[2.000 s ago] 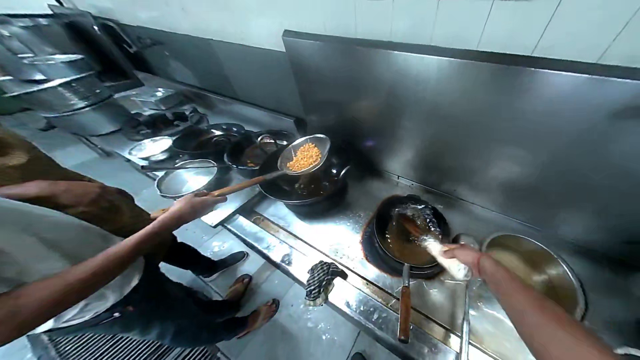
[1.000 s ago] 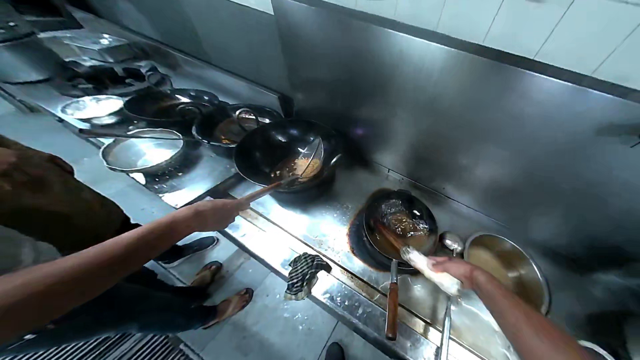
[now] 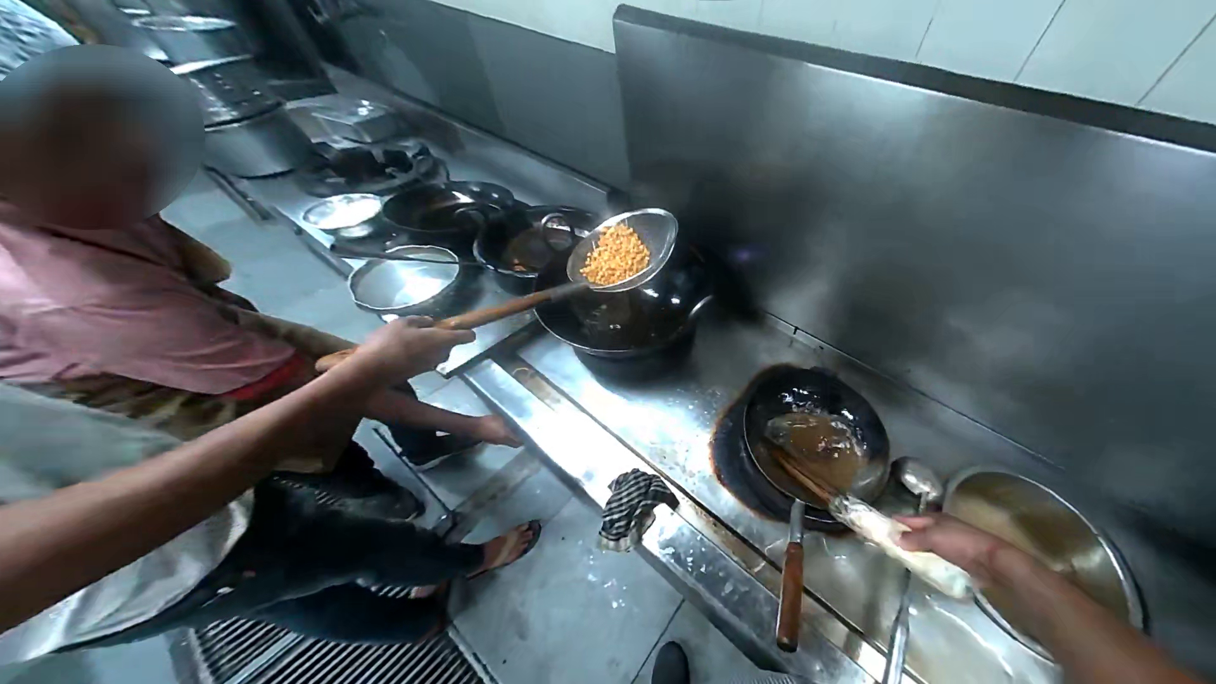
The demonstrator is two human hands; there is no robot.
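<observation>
My left hand (image 3: 404, 347) grips the wooden handle of a mesh strainer (image 3: 662, 233). Small golden-orange fried bits (image 3: 617, 255) lie in the strainer, which is held over a large black wok (image 3: 617, 328). On the right, my right hand (image 3: 959, 546) holds a cloth-wrapped handle (image 3: 879, 532). Its brown shaft reaches into a smaller black wok (image 3: 864, 404) with brown liquid (image 3: 822, 446); the tool's far end is mostly hidden there. A wooden-handled tool (image 3: 790, 594) rests against that wok's near side.
A steel pot (image 3: 1121, 560) of cloudy liquid and a metal ladle (image 3: 917, 480) are at the right. A checked cloth (image 3: 635, 508) lies on the stove's front edge. More woks and a metal bowl (image 3: 404, 277) stand at the left, near a person in pink (image 3: 142, 304) and another in an apron.
The strainer was over the large wok, then low inside it one second ago, and is now raised above it with the bits. The person in pink has come into view.
</observation>
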